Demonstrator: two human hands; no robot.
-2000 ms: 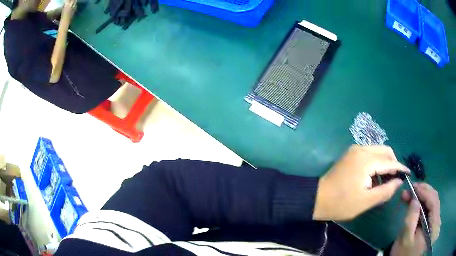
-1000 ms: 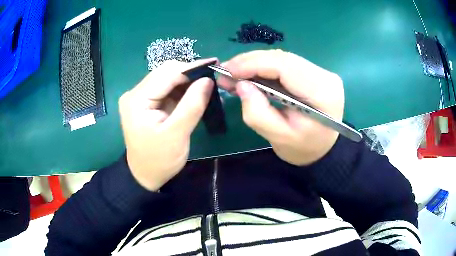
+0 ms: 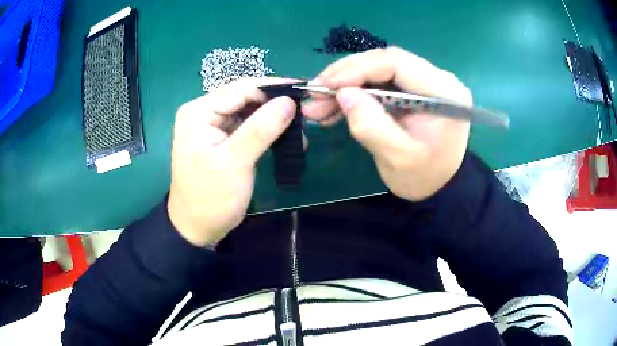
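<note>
My left hand [image 3: 220, 155] pinches a black ribbed strip [image 3: 289, 154] between thumb and fingers; its lower part hangs down over the green surface. My right hand [image 3: 413, 128] holds silver tweezers [image 3: 433, 107], with a row of holes in the handle, nearly level. The tweezer tip touches or nearly touches the strip's top end beside my left thumb. I cannot tell whether the tip holds a small part. A heap of small silver parts [image 3: 233, 66] lies behind my left hand. A heap of small black parts [image 3: 350, 39] lies behind my right hand.
A mesh-like panel [image 3: 107, 88] with white end tabs lies at the left, beside a blue plastic basket [image 3: 30, 57]. Dark flat pieces [image 3: 583, 73] lie near the right table edge. Below are red stools [image 3: 595, 181], a clear plastic bag [image 3: 541, 181] and a blue box [image 3: 594, 272].
The view has swung round from the table's other side. Since one second ago, the tweezers have tilted from a downward slant to nearly level, and my right hand has risen slightly.
</note>
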